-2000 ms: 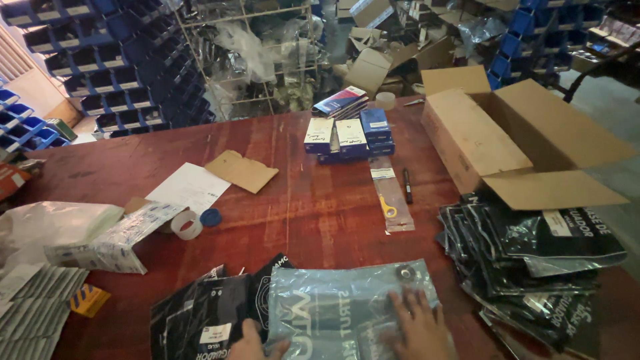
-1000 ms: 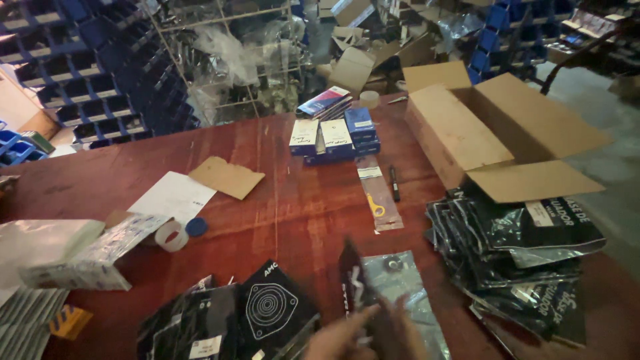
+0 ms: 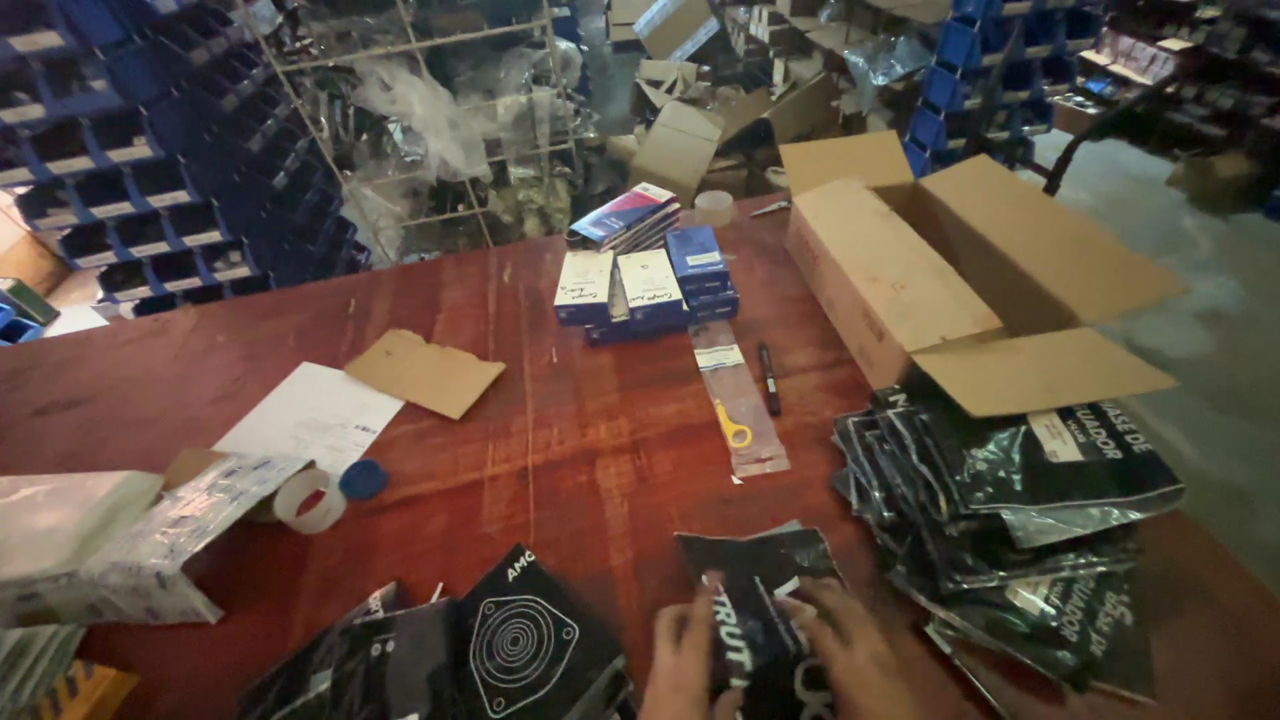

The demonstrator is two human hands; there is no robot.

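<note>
A black printed plastic bag (image 3: 755, 565) lies near the table's front edge, below the middle of the view. My left hand (image 3: 690, 650) rests on its left side and my right hand (image 3: 845, 645) on its right side, both blurred, fingers spread over the plastic. Whether the fingers grip it cannot be told. Left of my hands, a black bag with a white ringed drawing (image 3: 520, 640) lies next to more black bags (image 3: 350, 665). A pile of similar black bags (image 3: 1000, 510) stands on the right.
An open cardboard box (image 3: 890, 270) stands behind the right pile. Small blue and white boxes (image 3: 650, 290), a clear bag with a yellow item (image 3: 735, 400) and a black marker (image 3: 769, 380) lie mid-table. Tape (image 3: 310, 500), paper (image 3: 310, 420) and cardboard (image 3: 425, 372) are at left.
Two seconds ago my hands were on a grey-blue bag lying flat; now a black bag is under them. The bag with the ringed drawing now shows more fully at the left.
</note>
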